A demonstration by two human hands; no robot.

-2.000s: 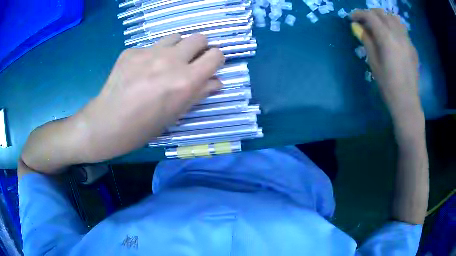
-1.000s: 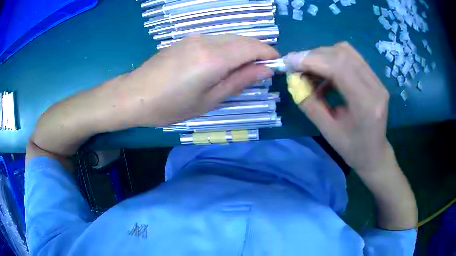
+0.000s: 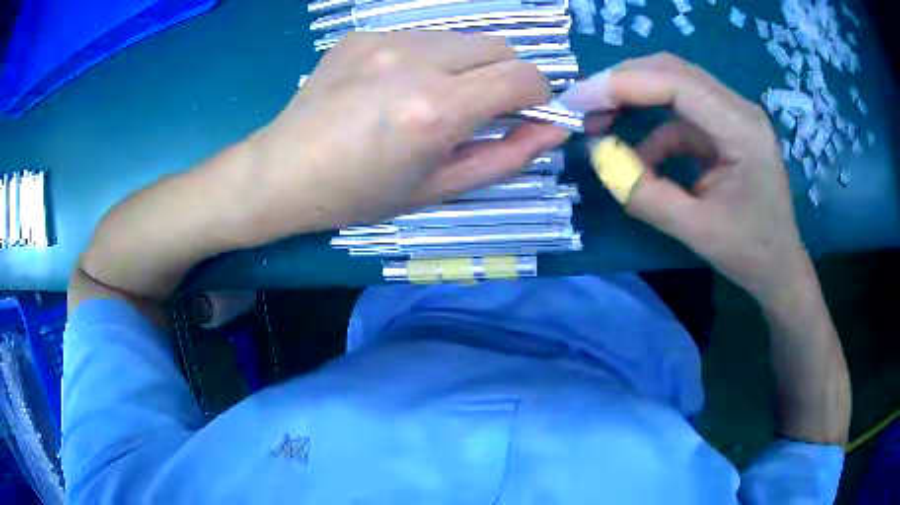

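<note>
My left hand grips a slim silver rod between thumb and fingers, its right end sticking out. My right hand is at that end, its covered index fingertip touching or almost touching the rod. Its thumb, wrapped in yellow tape, is apart from the index finger. I cannot tell whether a small end cap is on the rod or in the fingers. A row of silver rods lies side by side under and around my left hand, partly hidden by it.
A pile of whitish end caps lies at the right. A yellow-taped rod lies at the bench's front edge. Short white-silver rods lie at far left. A blue tray is at upper left. A clear plastic bag is at lower left.
My right hand has come from the end caps to the rod end beside my left hand. Over the last second its thumb has moved away from the rod. The view has shifted slightly.
</note>
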